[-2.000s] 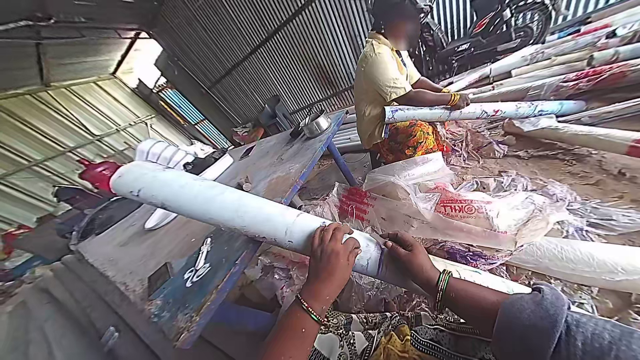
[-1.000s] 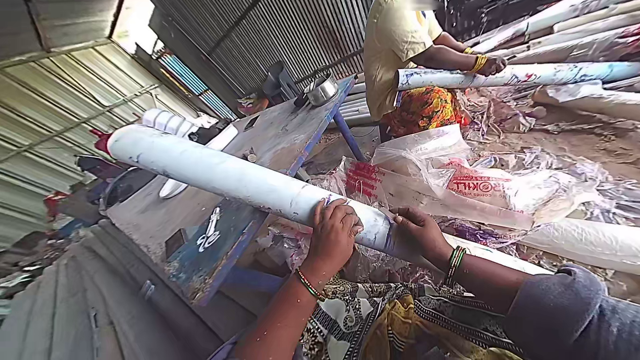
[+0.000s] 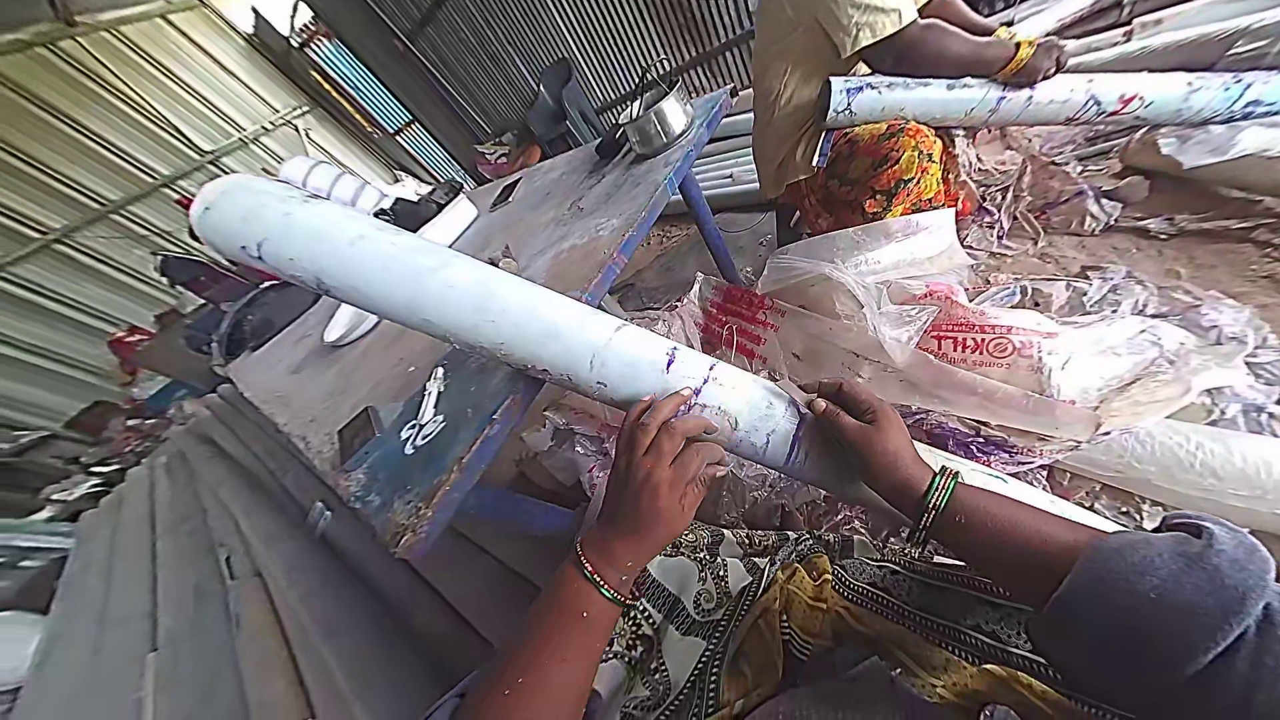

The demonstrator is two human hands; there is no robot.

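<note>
A long white tube [image 3: 480,300] with purple marks slants from the upper left across my lap toward the lower right. My left hand [image 3: 665,465] rests on its near side with the fingers bent and slightly apart. Further along, my right hand [image 3: 865,435] pinches something thin, perhaps a sheet edge or film, at the tube's surface; what exactly cannot be told. Purple streaks lie on the tube between the two hands. Patterned cloth [image 3: 760,610] covers my lap beneath it.
A worn table [image 3: 400,380] bears white-handled scissors [image 3: 428,410] and a steel pot [image 3: 657,118]. At upper right a co-worker's hand [image 3: 1045,60] lies by another marked tube [image 3: 1050,97]. Crumpled printed plastic sheeting [image 3: 990,340] covers the ground to the right, near further wrapped tubes.
Both hands stay around the same stretch of the tube. My left hand's fingers have shifted on its surface. The view has turned, and the co-worker's head is out of frame.
</note>
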